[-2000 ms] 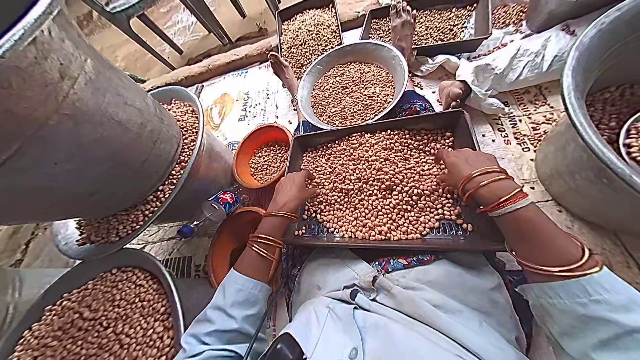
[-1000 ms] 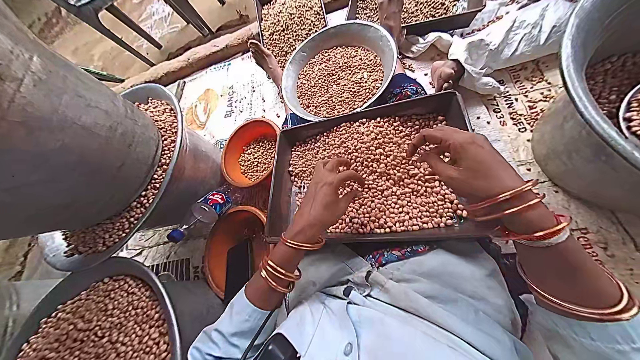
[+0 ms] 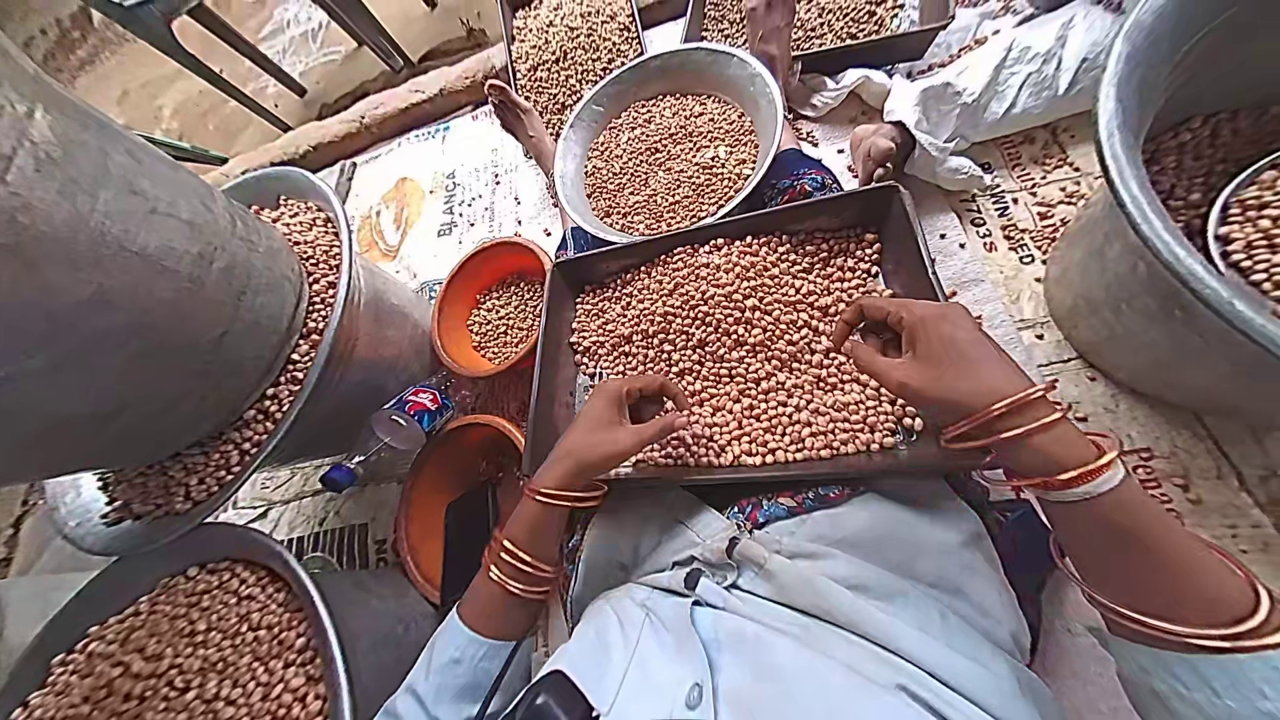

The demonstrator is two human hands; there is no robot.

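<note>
A dark metal tray (image 3: 545,400) lies across my lap, spread with light brown nuts or beans (image 3: 730,330). Over the tray's near left corner is my left hand (image 3: 625,425), its thumb and forefinger close together above the nuts. My right hand (image 3: 915,350) hovers at the tray's right side, fingers curled and thumb near the forefinger. Whether either hand pinches a nut cannot be told. Beyond the tray stands a round metal basin (image 3: 770,120) with more nuts. To the left sits an orange bowl (image 3: 450,310) partly filled with them.
Large metal pots with nuts stand left (image 3: 345,250) and right (image 3: 1110,170). A second orange bowl (image 3: 420,500), a plastic bottle (image 3: 395,430) and another nut-filled pot (image 3: 320,620) are at left. Bare feet of a person, further trays (image 3: 510,40) and a white sack (image 3: 1010,80) lie beyond.
My left hand has moved toward the tray's near left corner from over the nuts. My right hand stays over the right side, its fingers now more curled.
</note>
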